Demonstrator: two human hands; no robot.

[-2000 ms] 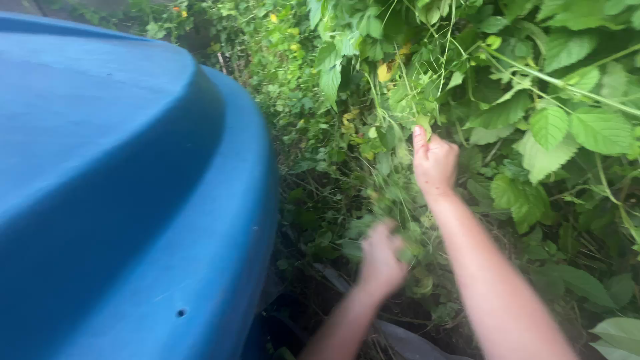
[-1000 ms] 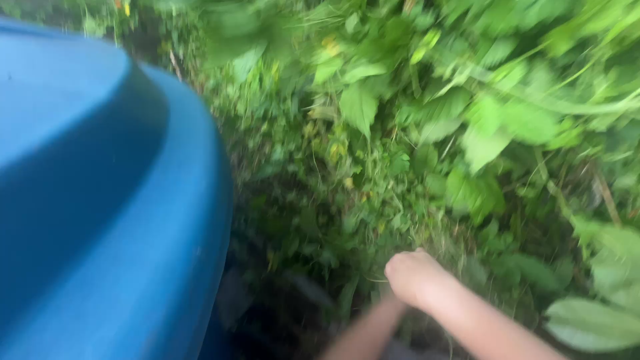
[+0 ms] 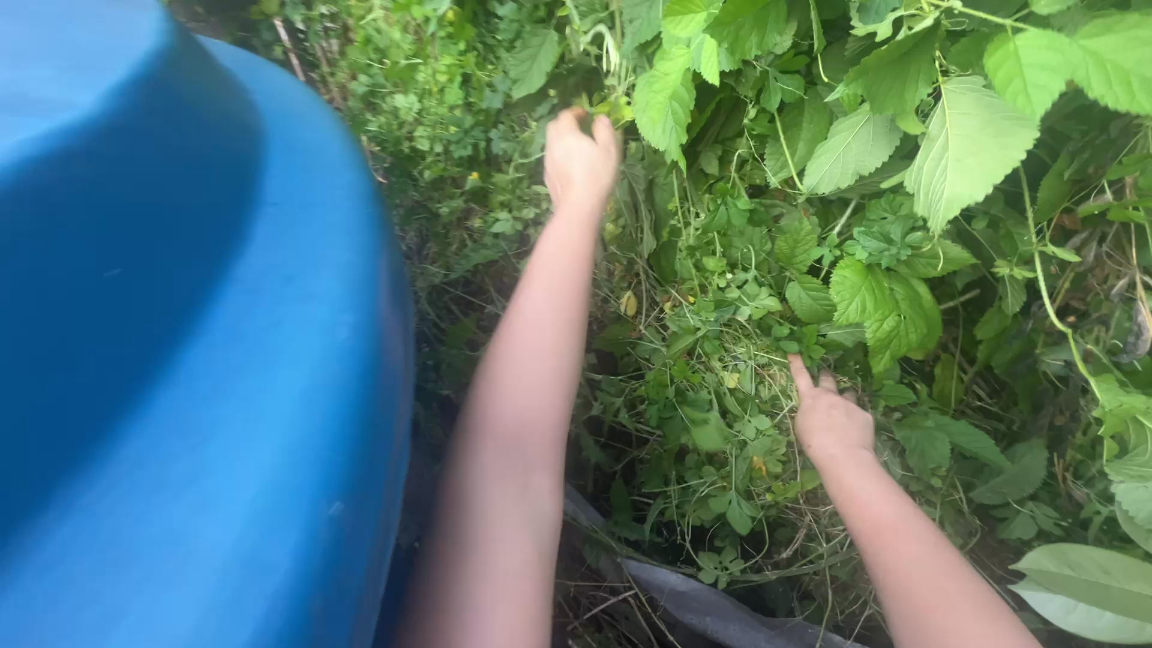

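My left hand (image 3: 580,162) reaches up to the vines at the upper middle, its thumb and fingers curled around yellow-green leaves; whether it grips them is unclear. Lower right, my right hand (image 3: 834,418) lies against a tangled clump of thin vines and small leaves (image 3: 738,387). Its index finger points up into the growth and the other fingertips are partly hidden by leaves, so its hold on the clump cannot be told. Large serrated green leaves (image 3: 972,148) hang above and to the right of it.
A big blue rounded plastic shell (image 3: 297,360) fills the left side, close beside my left forearm. Grey sheeting (image 3: 693,598) lies low on the ground among dry stems. Broad pale leaves (image 3: 1089,585) stick out at the lower right corner.
My left hand has moved from low by my right hand up to the vines at the upper middle. My right hand, raised at the leaves two seconds ago, is now lower, at the clump.
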